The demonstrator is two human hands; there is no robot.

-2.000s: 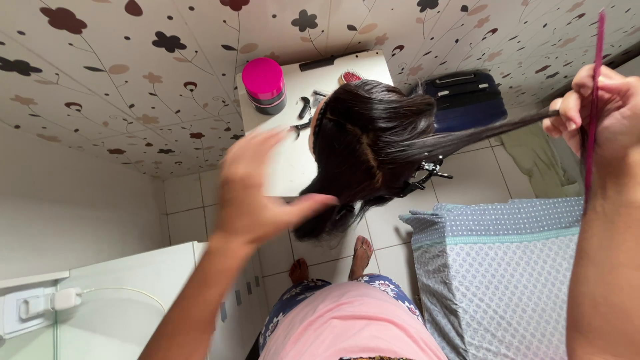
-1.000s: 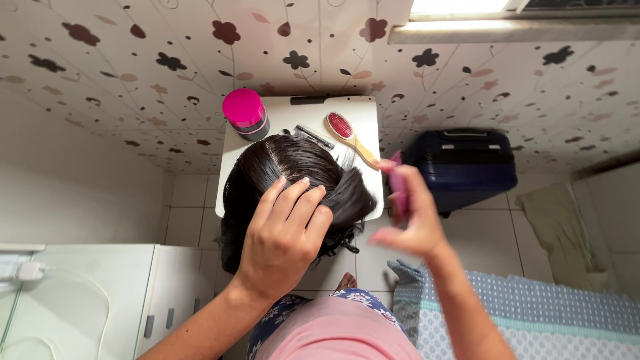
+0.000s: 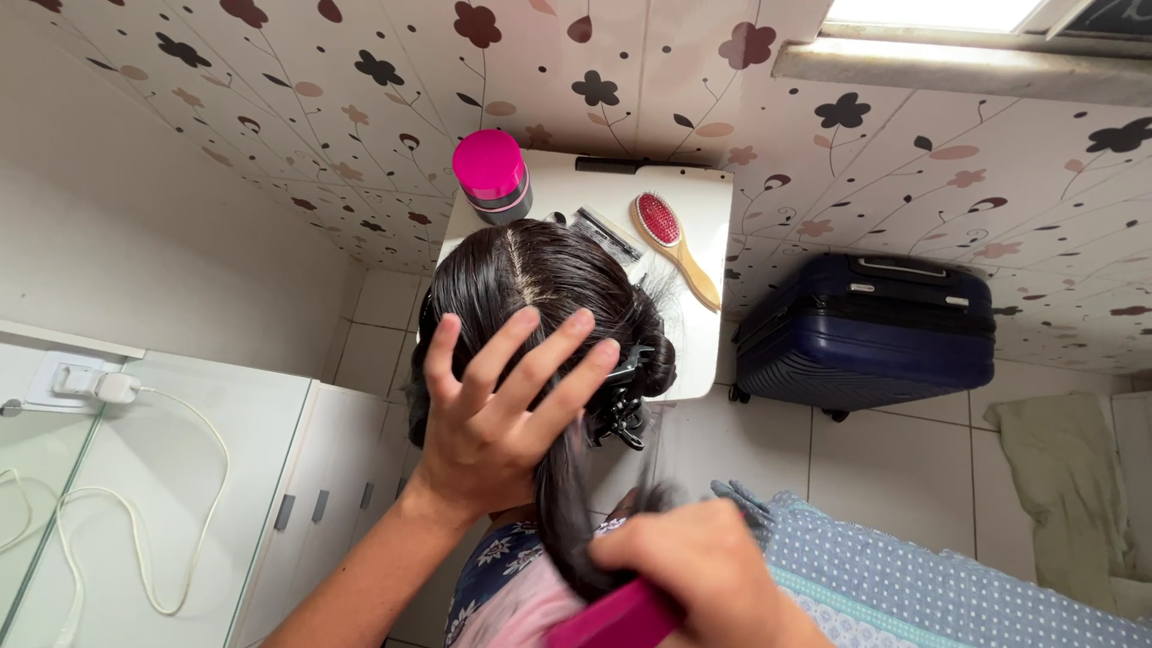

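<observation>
A dark-haired head (image 3: 558, 261), with a parting down its crown, is in the middle of the view. My left hand (image 3: 504, 405) lies on it with fingers spread. At the lower right, my right hand (image 3: 693, 567) is closed around a magenta comb (image 3: 621, 616), blurred, close to a hanging lock of dark hair (image 3: 562, 513); whether the fingers also grip the hair is hard to tell. Black hair clips (image 3: 625, 396) sit by a coiled bun (image 3: 659, 360) on the head's right side.
A white table (image 3: 702, 351) behind the head bears a magenta-lidded jar (image 3: 490, 171), a wooden-handled hairbrush (image 3: 675, 243) and a black comb (image 3: 607, 166). A dark blue suitcase (image 3: 864, 333) stands right. A patterned blue cloth (image 3: 900, 558) lies lower right, a white cabinet (image 3: 180, 468) left.
Two seconds ago my right hand drew a long lock out to the right; now it is low, near a hanging lock. My left hand has come onto the head. The view has shifted.
</observation>
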